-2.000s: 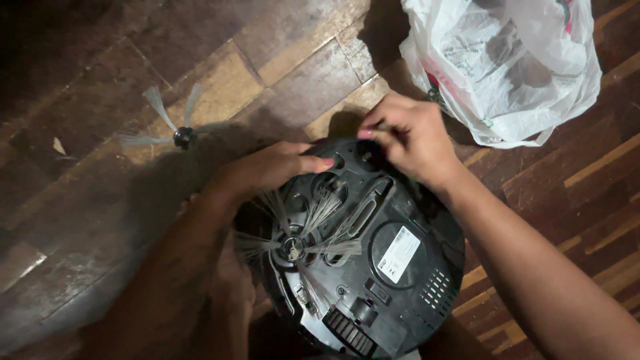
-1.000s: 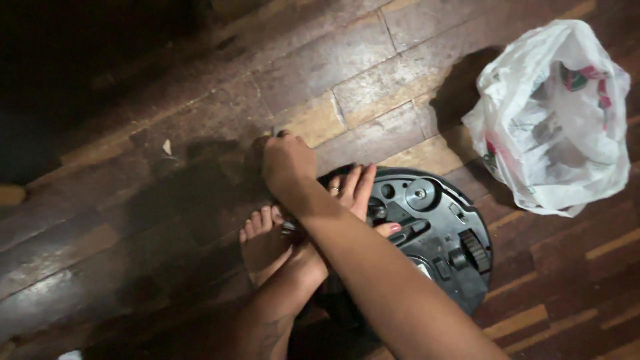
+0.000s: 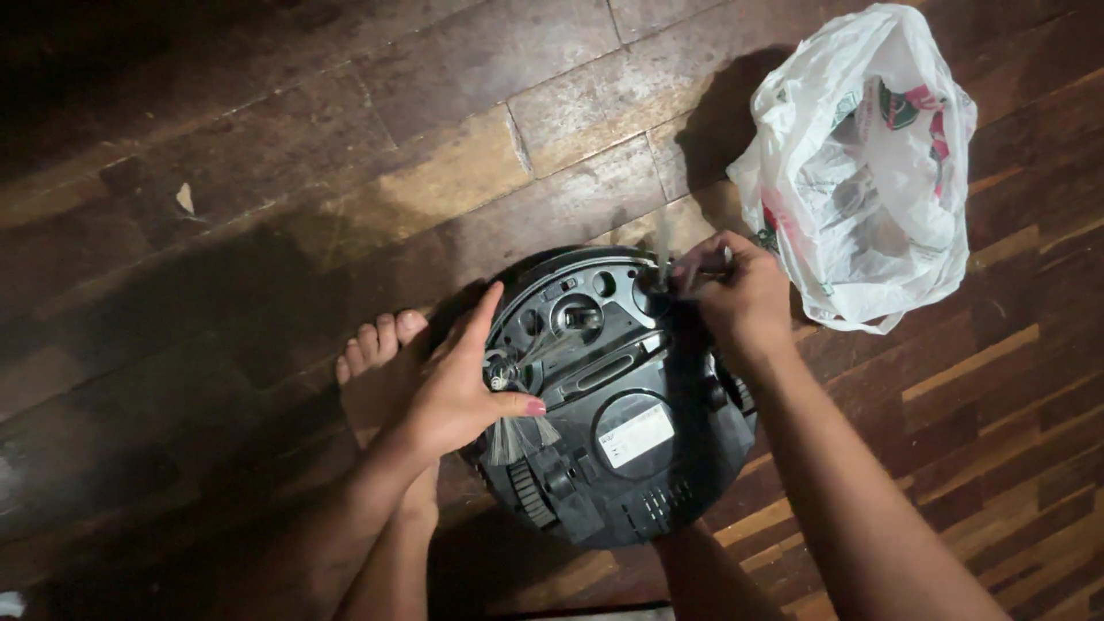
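Observation:
A black robot vacuum cleaner lies with its underside up, a white label on its round cover. My left hand grips its left edge, fingers along the rim and thumb over the underside. Beside that thumb a side brush with pale bristles is fitted. At the upper right edge my right hand pinches another side brush over the round socket there; its bristles are blurred and its hub is mostly hidden by the fingers.
An open white plastic bag stands on the wooden floor at the upper right, close to my right hand. My bare foot is left of the vacuum. A small pale scrap lies at the upper left.
My right hand has moved from the floor left of the vacuum to its upper right edge, now with a side brush. The loose brush seen on the floor earlier no longer lies there.

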